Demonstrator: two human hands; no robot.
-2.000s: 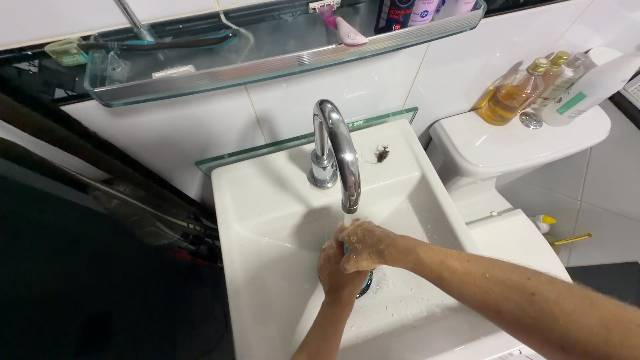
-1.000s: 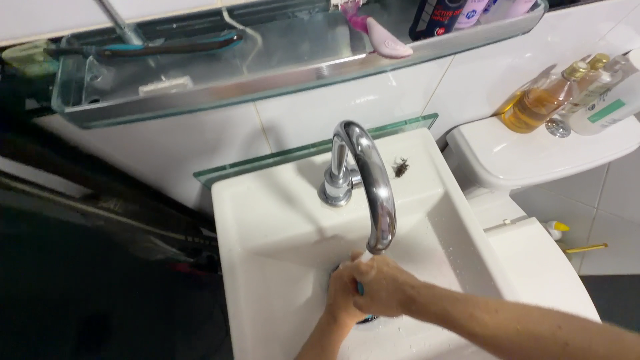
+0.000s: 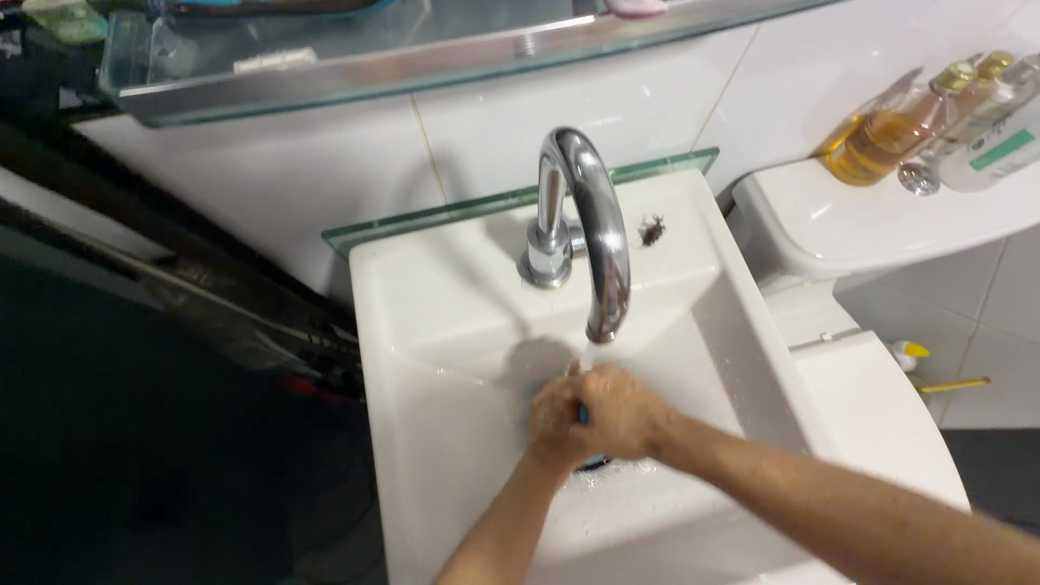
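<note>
Water runs from a chrome swan-neck faucet [image 3: 609, 260] onto my hands in the white ceramic washbasin [image 3: 455, 439]. My left hand [image 3: 556, 418] and my right hand [image 3: 621, 410] are pressed together just below the spout, fingers curled. Between them shows a small blue-teal patch [image 3: 583, 413], and beneath them a teal and dark thing [image 3: 595, 463] low in the basin; whether these are one object held in the hands or something at the drain, I cannot tell. The fingertips are largely hidden.
A glass shelf [image 3: 366, 85] crosses above the basin. On the basin's back ledge lies a small dark clump [image 3: 652, 231] beside the faucet. To the right, an amber bottle [image 3: 873, 146] and other bottles stand on the toilet cistern [image 3: 853, 227]. A yellow-tipped bottle [image 3: 910, 354] is lower right.
Both hands stay together under the spout, with their fingers shifted against each other. The view has moved, so less of the shelf shows.
</note>
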